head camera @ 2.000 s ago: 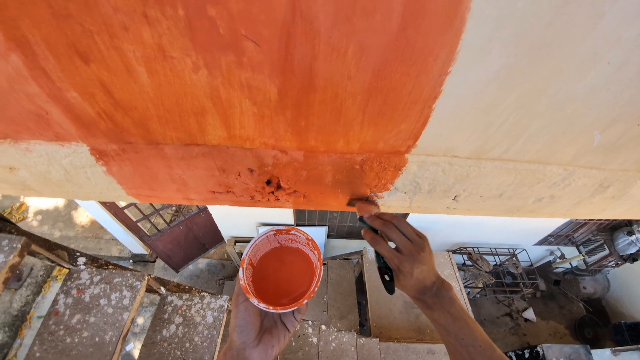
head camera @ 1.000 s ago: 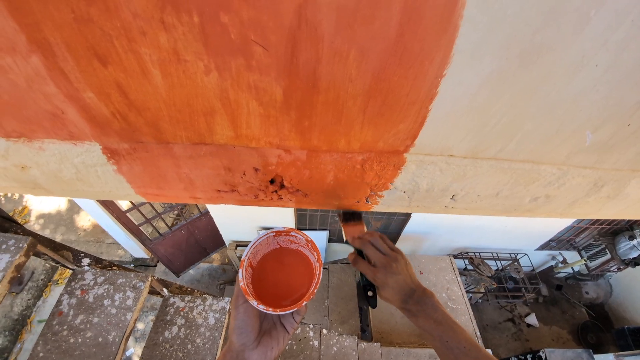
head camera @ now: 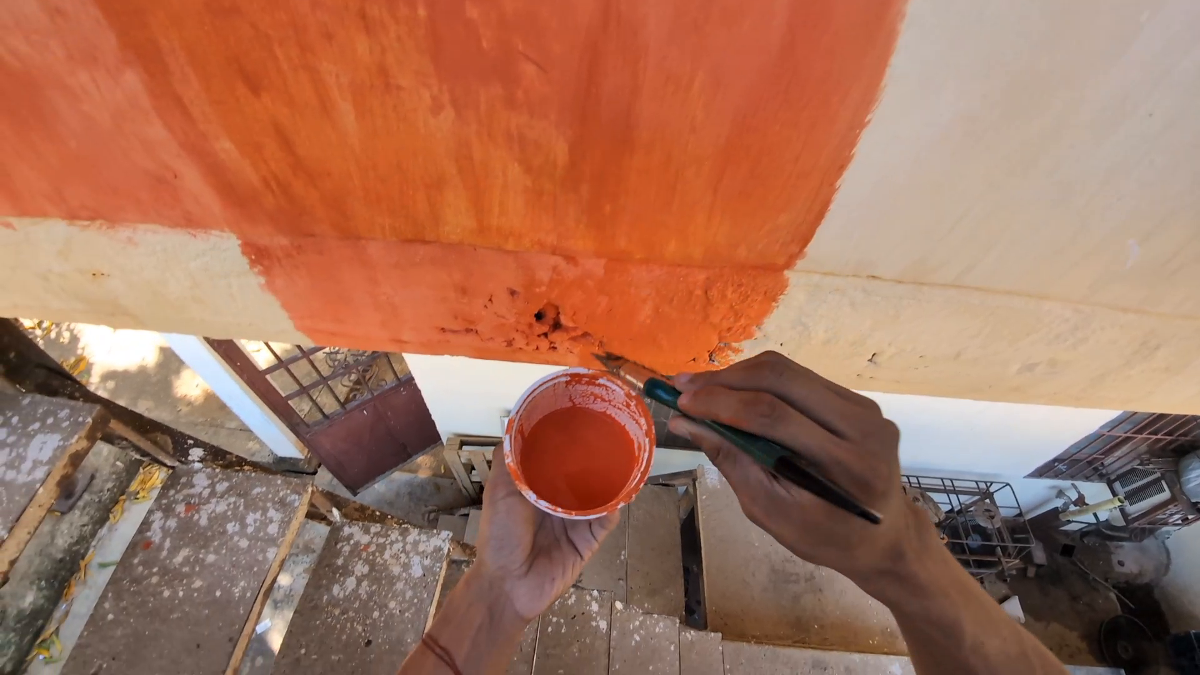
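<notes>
My left hand (head camera: 544, 548) holds up a round white tub (head camera: 639, 450) from beneath, with orange paint (head camera: 578, 459) inside and smears around its inner wall. In my right hand (head camera: 806, 450) is a paintbrush with a dark green handle (head camera: 750, 445). Its bristles (head camera: 614, 364) lie at the lower edge of the wall, just above the tub's rim; whether they touch the wall is hard to tell. The wall's orange painted part (head camera: 525, 141) borders a cream part (head camera: 1041, 169) on the right. A rough, pitted hole (head camera: 547, 317) shows in the orange lower band.
Paint-spattered boards (head camera: 192, 553) lie below on the left, like steps, with gaps between them. Far beneath are a dark red metal door with a grille (head camera: 370, 427), a wire frame rack (head camera: 975, 525) and a white lower wall (head camera: 966, 441).
The brush was upright at the band's lower edge near the orange part's right side; my right hand has tilted it over, and its bristles are now farther left, near the tub. My left hand still holds the tub.
</notes>
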